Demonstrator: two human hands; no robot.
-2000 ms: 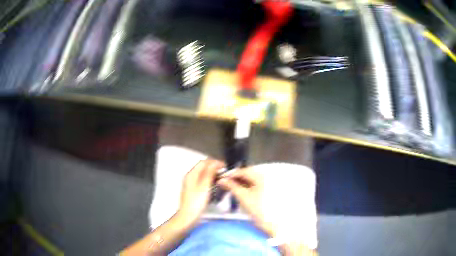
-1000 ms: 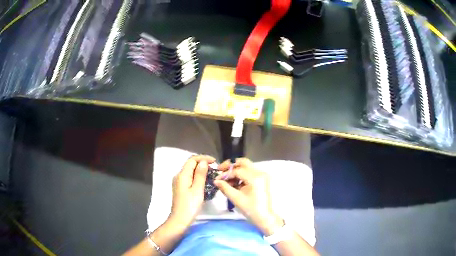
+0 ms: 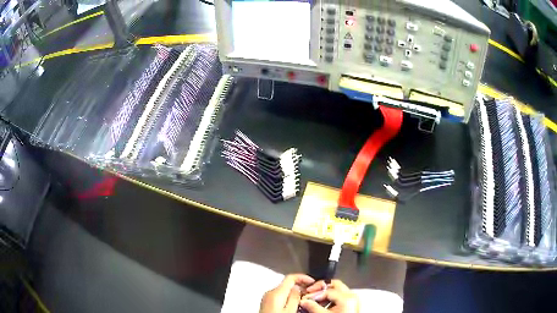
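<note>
The black cable with a white end (image 3: 334, 252) hangs from the front edge of the tan test board (image 3: 308, 211) and runs down to my hands. My left hand (image 3: 283, 296) and my right hand (image 3: 336, 298) meet over my lap at the bottom edge, fingertips together. My right fingers pinch thin pinkish wire ends (image 3: 316, 294). What my left fingers hold is hidden. The red ribbon cable (image 3: 361, 166) enters a black connector (image 3: 347, 213) on the board. A green piece (image 3: 369, 237) stands at the board's right.
The beige-grey tester (image 3: 391, 46) with a lit screen stands behind. A fanned pile of harnesses (image 3: 269, 168) lies left of the board, several more (image 3: 421, 177) right. Clear plastic bags of harnesses lie far left (image 3: 165, 110) and far right (image 3: 510, 177). The bench edge (image 3: 201, 206) curves above my lap.
The view has tilted up, bringing the tester into view and my hands to the bottom edge. The dark speckled bundle seen in my left hand earlier is no longer clearly visible.
</note>
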